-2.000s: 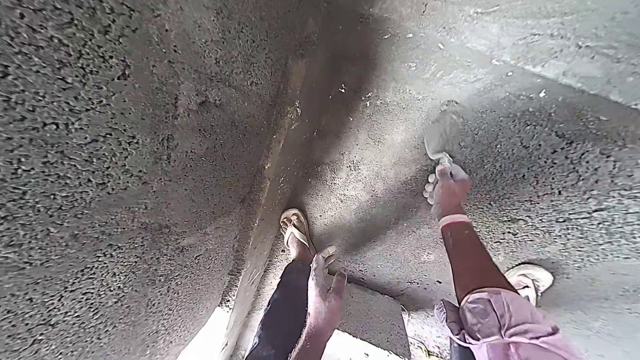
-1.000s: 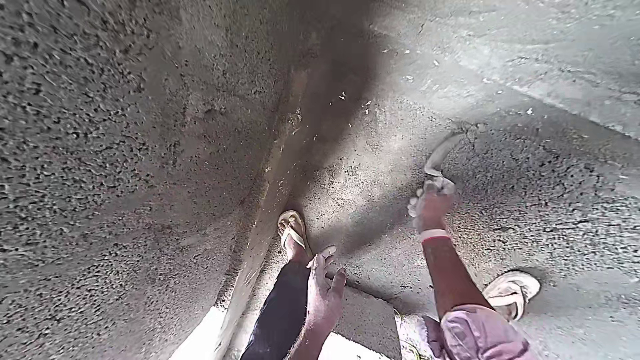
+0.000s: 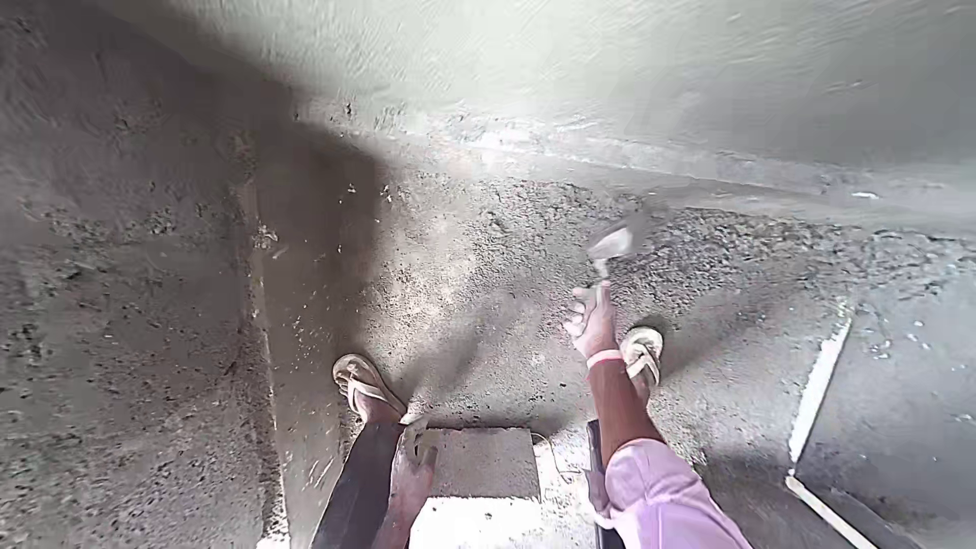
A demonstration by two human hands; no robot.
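My right hand point(image 3: 593, 320) is closed around the handle of a trowel point(image 3: 612, 242), whose blade is blurred and points up and away over rough, grainy mortar point(image 3: 534, 221) on the floor. My left hand point(image 3: 414, 457) hangs low beside my left leg, near the left edge of a grey block point(image 3: 482, 463). Its fingers are partly curled, and a small pale thing shows at the fingertips; whether the hand holds it I cannot tell.
A rough wall point(image 3: 137, 343) rises on the left, and a smoother pale wall point(image 3: 610, 69) crosses the far side. My sandalled feet point(image 3: 364, 385) stand apart on the floor. A white strip point(image 3: 820, 389) lies at the right, angled towards another pale strip point(image 3: 831, 512).
The view has swung to the right, bringing more of the far wall and the white strips in. The trowel in my right hand has changed its tilt. My left hand stays low by the leg.
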